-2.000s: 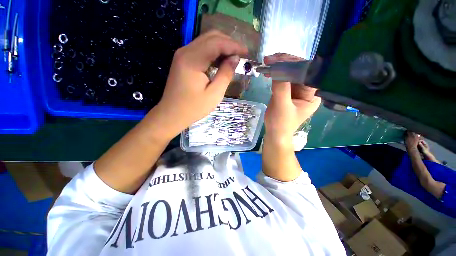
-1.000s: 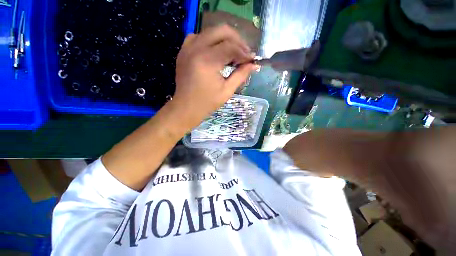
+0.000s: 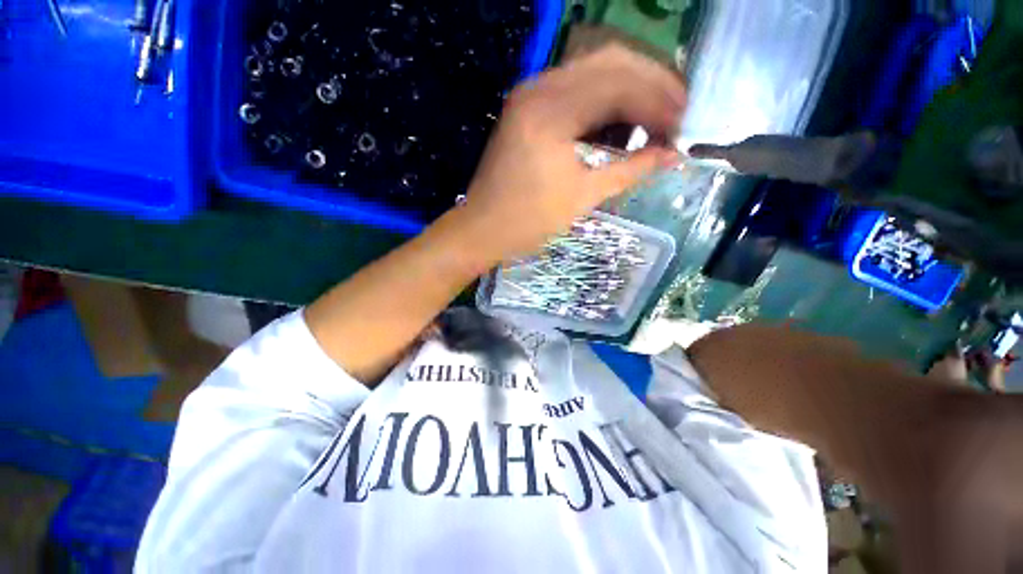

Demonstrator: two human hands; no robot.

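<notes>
My left hand [image 3: 572, 140] is at the tip of the grey tapering metal bar [image 3: 785, 155], thumb and fingers pinched on a small part that is mostly hidden; a bright spot shows between the fingers. The clear tray [image 3: 670, 252] full of silver pins lies below and right of my left hand, near the shirt. My right forearm [image 3: 830, 392] reaches to the right edge, blurred; my right hand is out of the picture.
A large blue bin [image 3: 325, 200] with scattered rings is at the left, another blue bin [image 3: 90, 179] beyond it. A long clear box [image 3: 752, 79] is at the top. A small blue bin [image 3: 954, 287] of silver parts and the dark-green press [image 3: 965, 146] are at right.
My right hand has left the bar tip and the right arm now reaches off to the right. My left hand stays at the tip. The view has shifted, uncovering more of the small blue bin.
</notes>
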